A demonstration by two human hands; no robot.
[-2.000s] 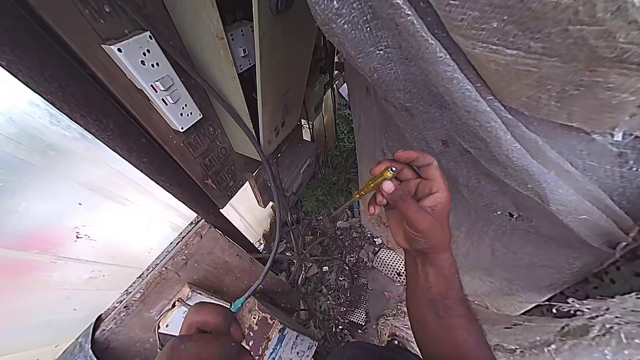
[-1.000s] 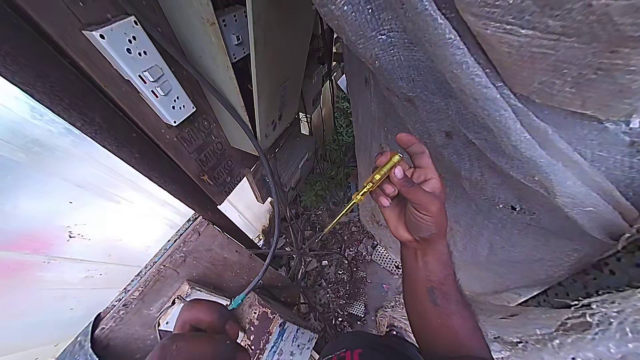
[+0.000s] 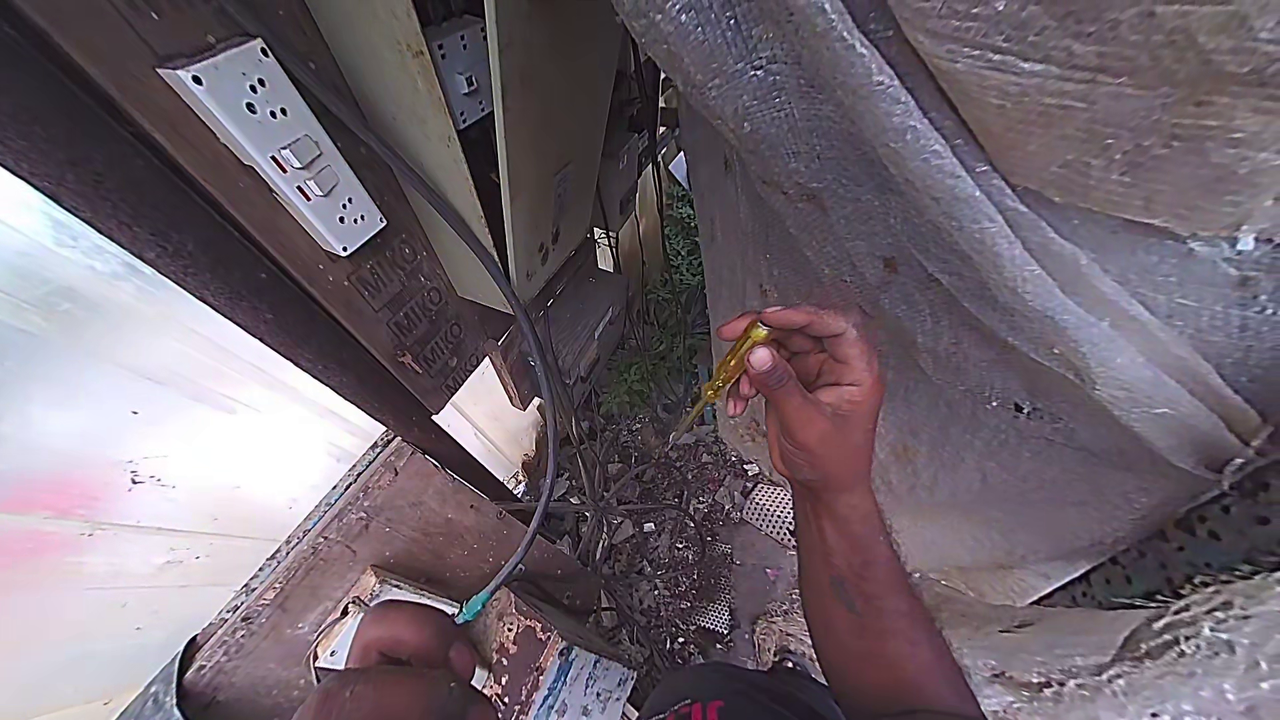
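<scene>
My right hand [image 3: 815, 395], raised right of centre, holds a screwdriver with a transparent yellow handle [image 3: 735, 362] between thumb and fingers, its thin shaft pointing down and left. At the bottom left my left hand [image 3: 410, 650] is closed over a white plate [image 3: 350, 635] on a wooden box; what its fingers grip is hidden. Beside its fingertips lies the green-taped end [image 3: 474, 606] of a black cable [image 3: 545, 400], which arcs down from the upper left. A white switch and socket board [image 3: 275, 145] is fixed to the brown panel at the upper left.
A metal cabinet [image 3: 555, 130] stands partly open at the top, with a white switch unit [image 3: 462, 75] inside. Grey sheeting [image 3: 960, 300] hangs on the right. Rubble and loose wires [image 3: 640, 510] cover the ground, with green plants [image 3: 655, 345] behind. A translucent sheet [image 3: 150, 450] fills the left.
The screwdriver in my right hand has changed its tilt and now points more steeply down than a second ago. My left hand stays at the white plate.
</scene>
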